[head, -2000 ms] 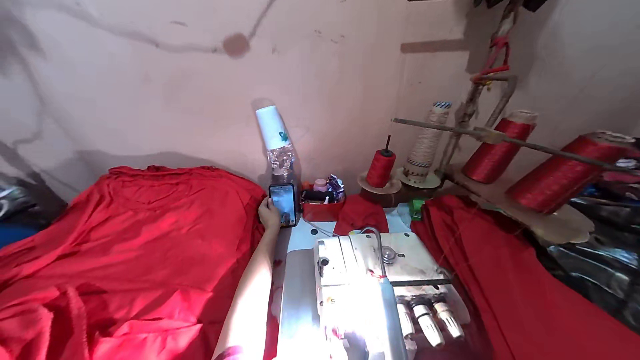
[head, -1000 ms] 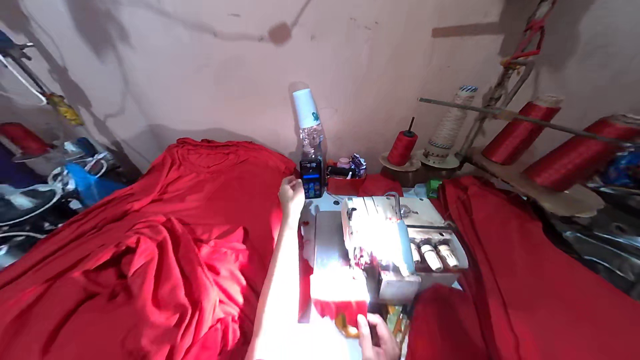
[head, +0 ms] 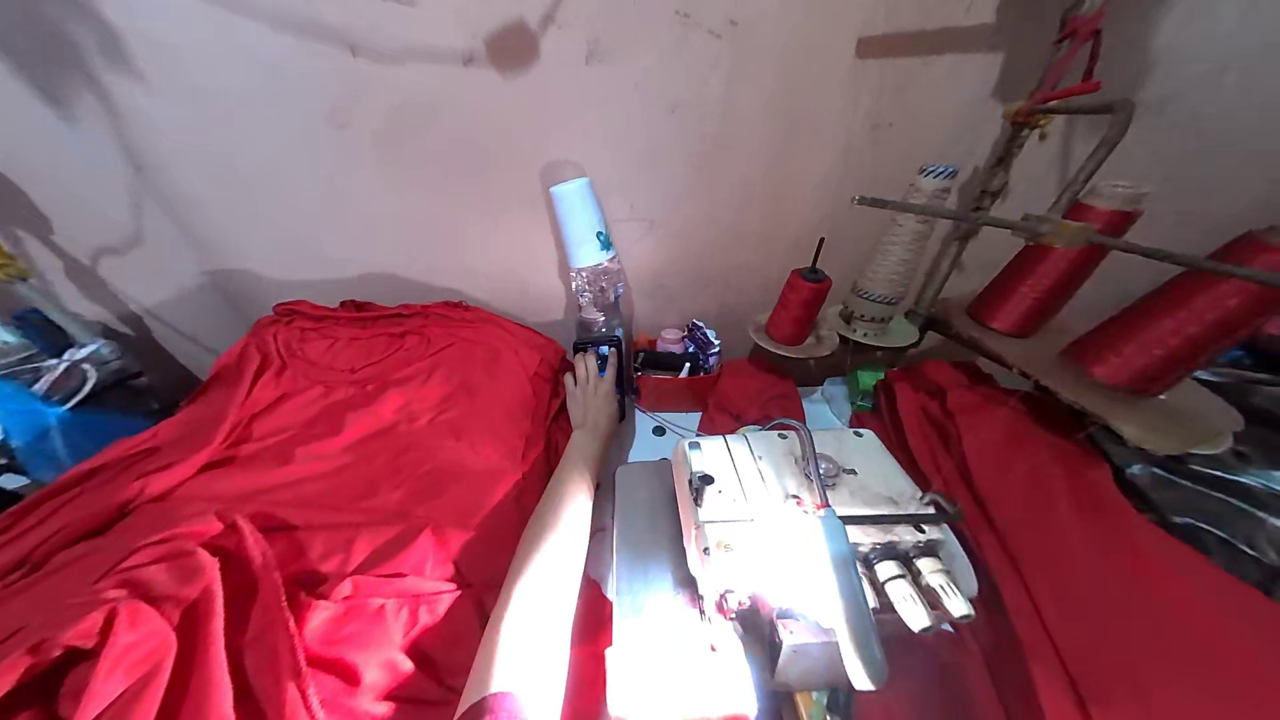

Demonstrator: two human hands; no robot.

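My left hand reaches forward, its fingers spread over the front of a smartphone that stands upright against a clear plastic bottle. An upturned white cup covers the bottle's top. The hand touches the screen; whether it also grips the phone is unclear. My right hand is out of view. Below the phone stands a white overlock sewing machine, its front washed out by bright light. Red fabric is heaped left of the machine, and more red fabric lies on its right.
Behind the machine a red box holds small items. A red thread cone, a white cone and large red cones sit on a thread stand at the right. A metal rod crosses above them. The wall is close behind.
My right hand, at the machine's front one second ago, has left the view. My left hand has moved from the phone's side onto its screen. The view has shifted.
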